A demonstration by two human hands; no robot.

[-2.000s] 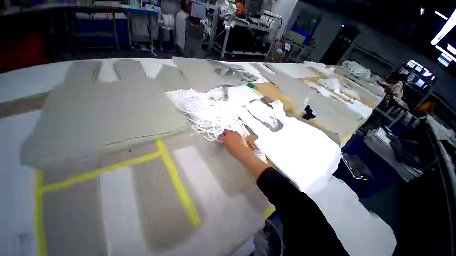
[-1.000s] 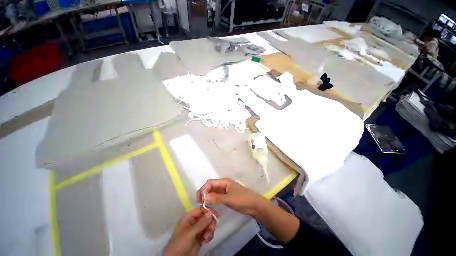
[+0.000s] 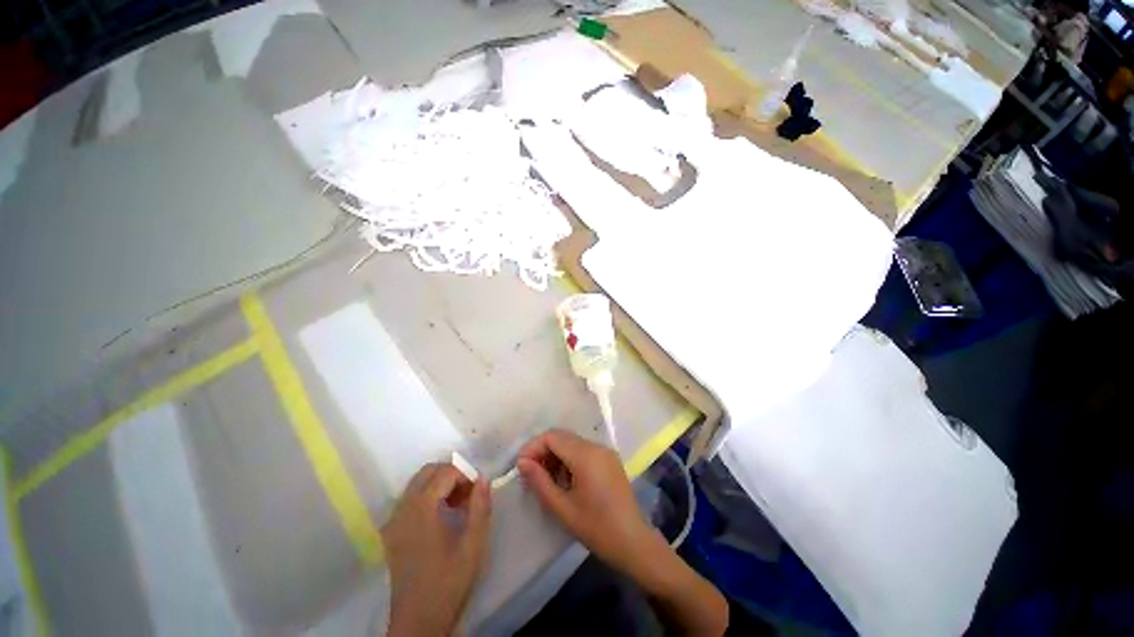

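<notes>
A short white cord strip [image 3: 504,478] runs between my two hands, low over the near edge of the white panel [image 3: 373,380]. My left hand [image 3: 438,529] grips one end, which sticks up above the fingertips. My right hand [image 3: 578,492] pinches the other end between thumb and fingers. The panel lies flat on the grey-beige template [image 3: 317,535]. A glue bottle [image 3: 588,330] with a red mark lies just beyond my right hand, its nozzle pointing toward me.
Yellow tape [image 3: 305,436] frames the work area. A pile of white cords [image 3: 435,174] lies beyond it. Stacked white panels [image 3: 759,261] are at right, with more white panels [image 3: 883,485] hanging over the edge. A grey-beige stack [image 3: 162,212] is far left, a black item [image 3: 798,113] far right.
The view has tilted down and shifted right. My hands have moved apart, and the strip is now stretched between them. Earlier my right hand was at the cord pile; the bottle has since appeared on the table.
</notes>
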